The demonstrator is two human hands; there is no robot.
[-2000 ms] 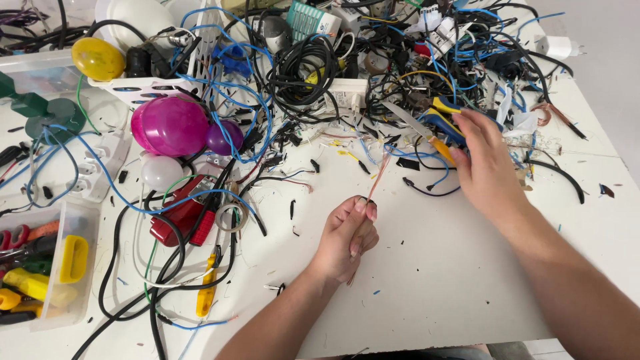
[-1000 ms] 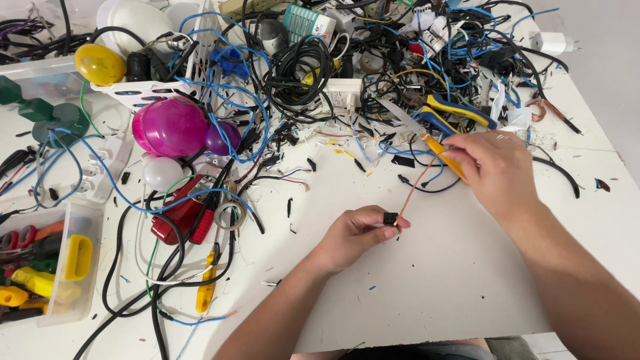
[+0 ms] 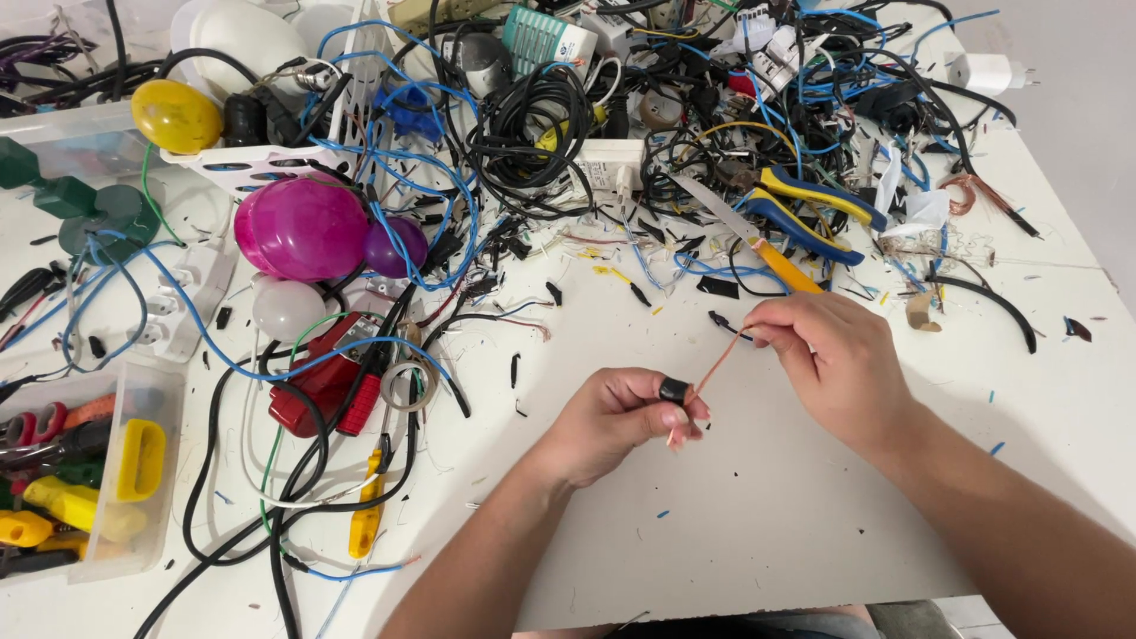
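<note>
Between my two hands runs a thin strand of bare copper wire (image 3: 720, 361). My left hand (image 3: 626, 417) pinches its lower end; a black band (image 3: 674, 390), perhaps electrical tape, is around a finger of that hand. Thumb and forefinger of my right hand (image 3: 825, 355) grip the wire's upper end. Just beyond the right hand lies a knife (image 3: 785, 267) with a yellow handle, its blade pointing up and left. Beside the knife are pliers (image 3: 812, 217) with blue and yellow handles. A short black cable piece (image 3: 729, 325) lies near the right fingertips.
A heap of cables, plugs and cut scraps (image 3: 710, 133) covers the back of the white table. To the left are a coiled black cable (image 3: 532, 133), magenta balloon (image 3: 302, 226), red tool (image 3: 324, 377), power strip (image 3: 177, 302), yellow cutter (image 3: 366, 515) and clear tool bin (image 3: 146, 532).
My right hand has let go of the yellow-handled knife, which it held a second ago, and has moved left to grip the copper wire. My left hand still holds the wire.
</note>
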